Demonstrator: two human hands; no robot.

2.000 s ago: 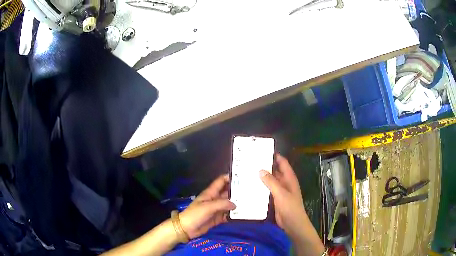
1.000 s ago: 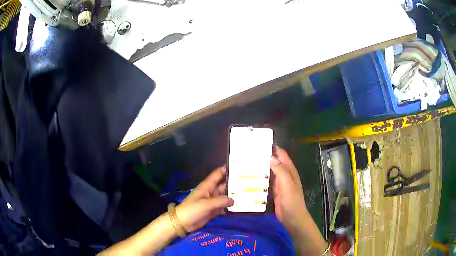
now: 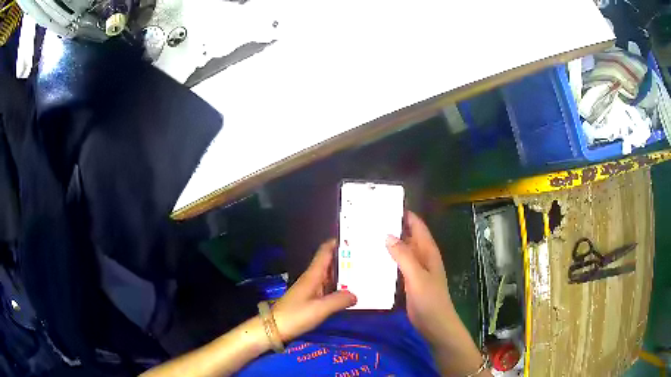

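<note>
A smartphone point(image 3: 370, 235) with a bright white screen and dark edge stands upright in front of my blue shirt, below the table edge. My left hand point(image 3: 313, 294) grips its lower left side, with the thumb over the bottom left of the screen. My right hand point(image 3: 421, 269) is around its right side, with the thumb on the right part of the screen. The fingers behind the phone are hidden.
A white wood-edged table point(image 3: 382, 66) lies ahead. Dark cloth point(image 3: 132, 169) hangs over its left end near a sewing machine point(image 3: 81, 15). At right are a blue crate point(image 3: 541, 121), a narrow tray point(image 3: 500, 258) and shears point(image 3: 600, 263) on cardboard point(image 3: 588, 331).
The screen content has changed. My right thumb has moved from the phone's edge onto the screen, and my left thumb reaches slightly further over it. The view has shifted slightly.
</note>
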